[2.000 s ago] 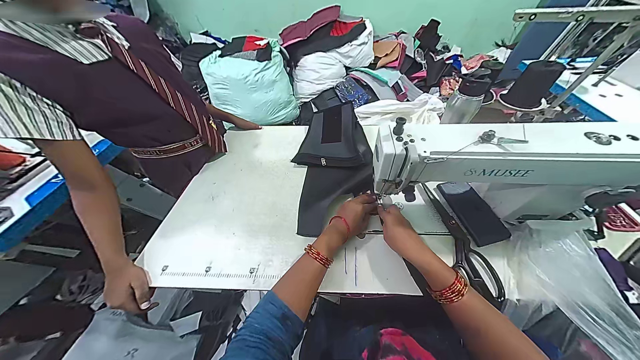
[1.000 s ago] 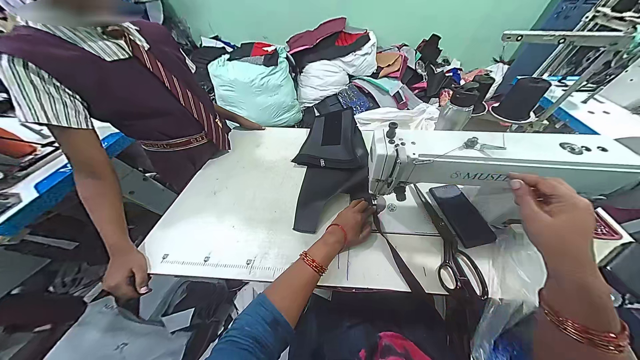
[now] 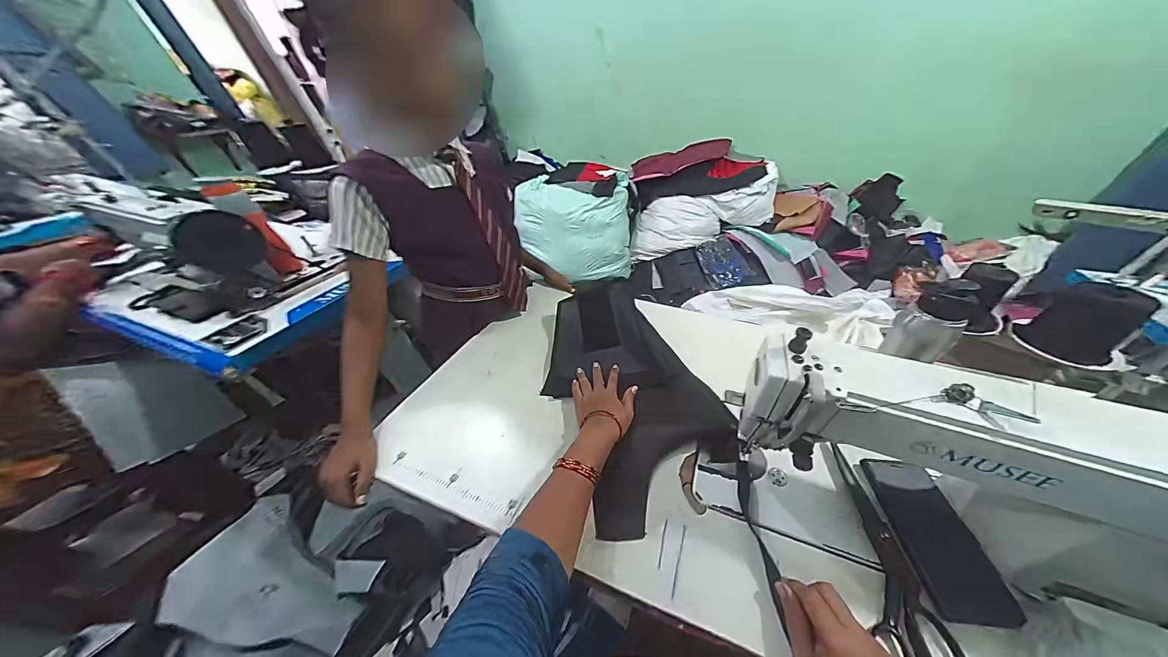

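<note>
My left hand (image 3: 602, 400) lies flat with fingers apart on a black fabric piece (image 3: 666, 438), at the lower edge of its folded upper part. The fabric reaches right to the needle area of a white Musee sewing machine (image 3: 949, 438). A narrow black strip (image 3: 759, 538) runs from under the machine head toward the front edge. My right hand (image 3: 826, 620), at the bottom edge of the view, pinches that strip between thumb and fingers; part of the hand is cut off. Black-handled scissors (image 3: 899, 566) lie to its right.
A dark phone (image 3: 940, 538) lies beside the scissors, and small thread snips (image 3: 999, 411) rest on the machine arm. A person (image 3: 429, 228) stands at the table's left side. Bagged and loose fabric (image 3: 575, 224) is heaped behind the table (image 3: 465, 392). Another sewing table stands at left.
My left hand has moved from beside the needle onto the fabric further back. My right hand, raised in front of the machine arm one second ago, is now down at the strip. The view has turned left.
</note>
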